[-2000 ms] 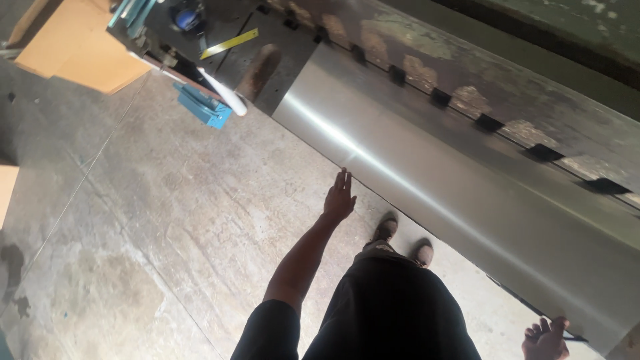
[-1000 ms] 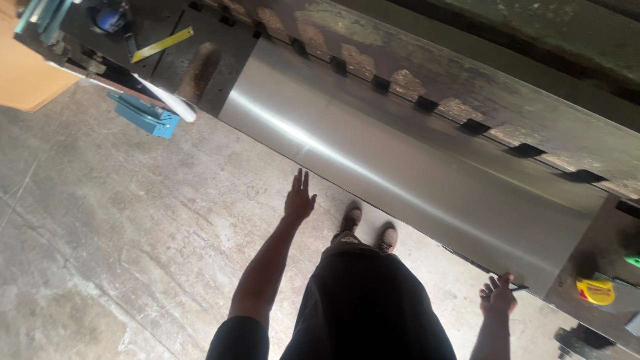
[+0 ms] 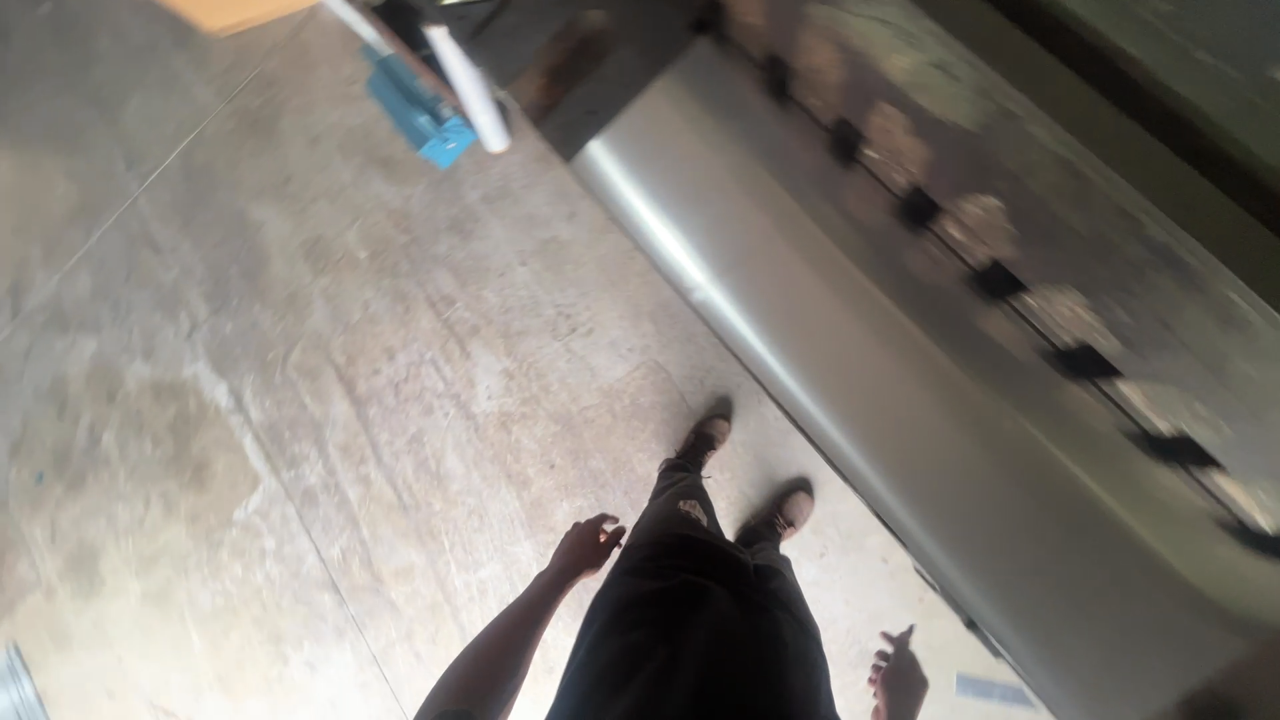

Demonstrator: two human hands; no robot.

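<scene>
My left hand (image 3: 588,548) hangs beside my left thigh, fingers loosely apart and nothing in them. On the other side of my legs, my right hand (image 3: 898,672) is off the sheet's front edge, with one finger extended and the others curled; nothing shows in it. A long, shiny sheet of metal (image 3: 850,330) lies on the machine's bed. Along its far side runs a dark machine beam (image 3: 1090,190) with a row of dark notches and worn, lighter patches. Neither hand touches the sheet.
Blue metal part (image 3: 418,110) and a white, rod-like object (image 3: 468,88) stick out at the bed's upper left end. Cardboard (image 3: 235,12) is at the top left. My shoes (image 3: 790,508) stand on the concrete floor (image 3: 330,380) near the sheet's edge.
Both hands have come away from the sheet's front edge and dropped back toward my body. The view has turned and shifted. The yellow tape measure at the right is out of view.
</scene>
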